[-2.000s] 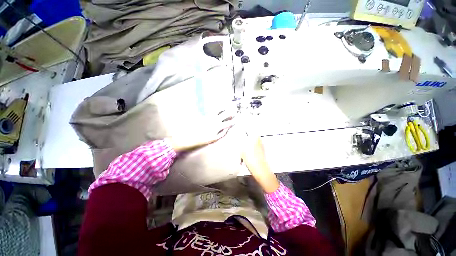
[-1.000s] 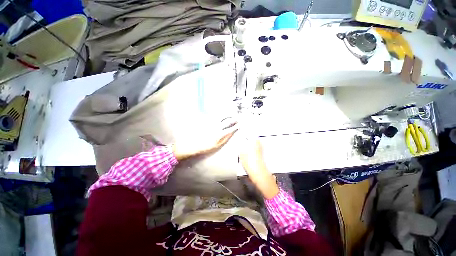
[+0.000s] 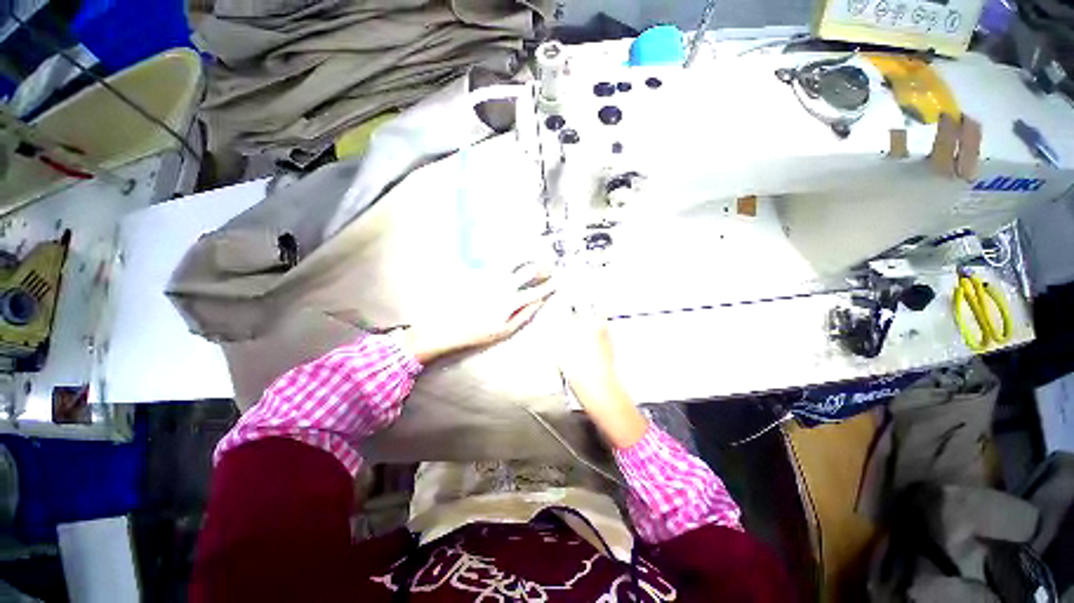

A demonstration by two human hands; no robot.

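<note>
The grey-beige cloth garment (image 3: 342, 283) lies on the white table left of the needle area and hangs over the front edge. A small dark spot shows at its left. The white sewing machine (image 3: 730, 130) with JUKI lettering stands at the right. My left hand (image 3: 501, 320) lies on the cloth, fingers spread a little, fingertips near the needle area. My right hand (image 3: 589, 359) is at the cloth's right edge below the needle area; glare washes out its fingers and whether they grip. The needle and presser foot cannot be made out in the glare.
Yellow-handled scissors (image 3: 981, 311) lie at the table's right end beside a black-metal mechanism (image 3: 872, 316). A stacked cloth pile (image 3: 365, 71) is behind the table. A control panel (image 3: 901, 21) and blue round object (image 3: 657, 46) are at the back. Loose cloth (image 3: 954, 518) is at lower right.
The cloth's front part has shifted slightly, and a fold or edge line now shows near its lower right. Both hands stay almost in place. The view has shifted a little.
</note>
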